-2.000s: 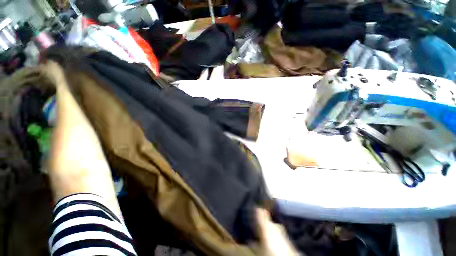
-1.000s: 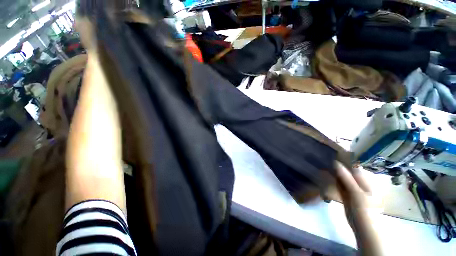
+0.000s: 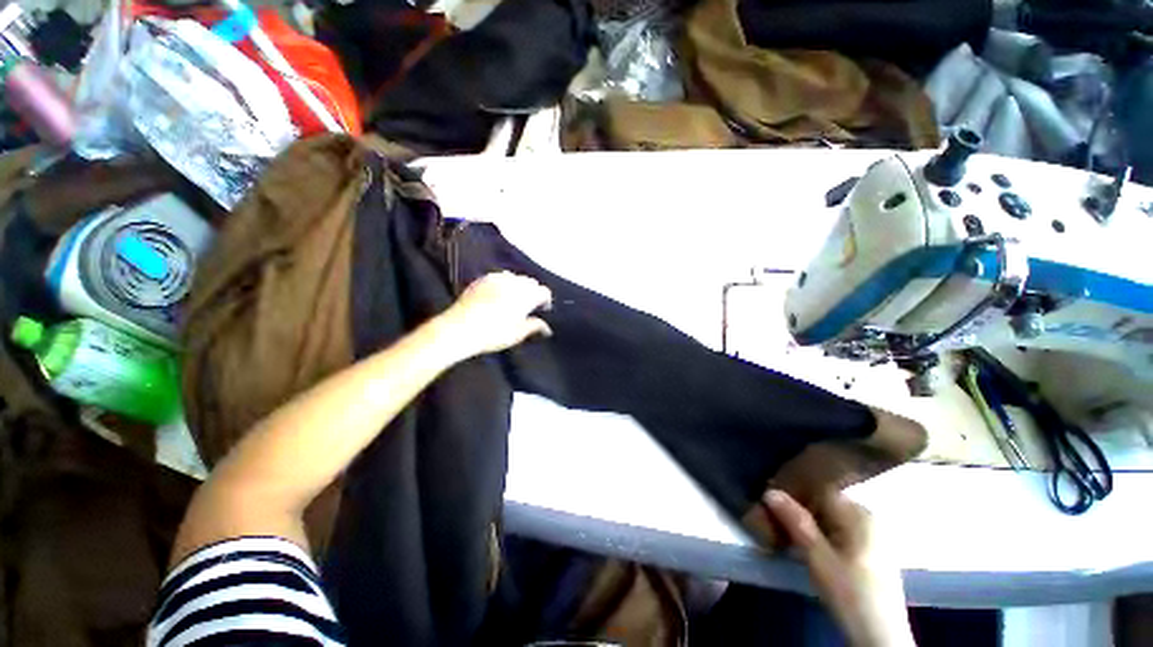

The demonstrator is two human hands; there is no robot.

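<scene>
A brown-and-black garment (image 3: 430, 417) lies over the left part of the white table and hangs down its front edge. Its black sleeve (image 3: 658, 367) stretches right to a brown cuff (image 3: 885, 442), which gapes open left of the machine's needle area. My left hand (image 3: 500, 314) is on the upper sleeve, fingers bent, gripping or pressing the cloth; which one I cannot tell. My right hand (image 3: 828, 537) pinches the lower edge of the cuff between thumb and fingers.
The white sewing machine (image 3: 923, 253) stands right, with black scissors (image 3: 1075, 461) and small yellow-green snips (image 3: 993, 411) beside it. A fan (image 3: 139, 266), green bottle (image 3: 108, 367) and plastic bags (image 3: 209, 101) are at left. Brown cloth (image 3: 809, 82) lies behind the table.
My left hand has come down from the raised garment onto the upper sleeve. The garment body now rests lower on the table. My right hand still holds the cuff, now lower and opened out.
</scene>
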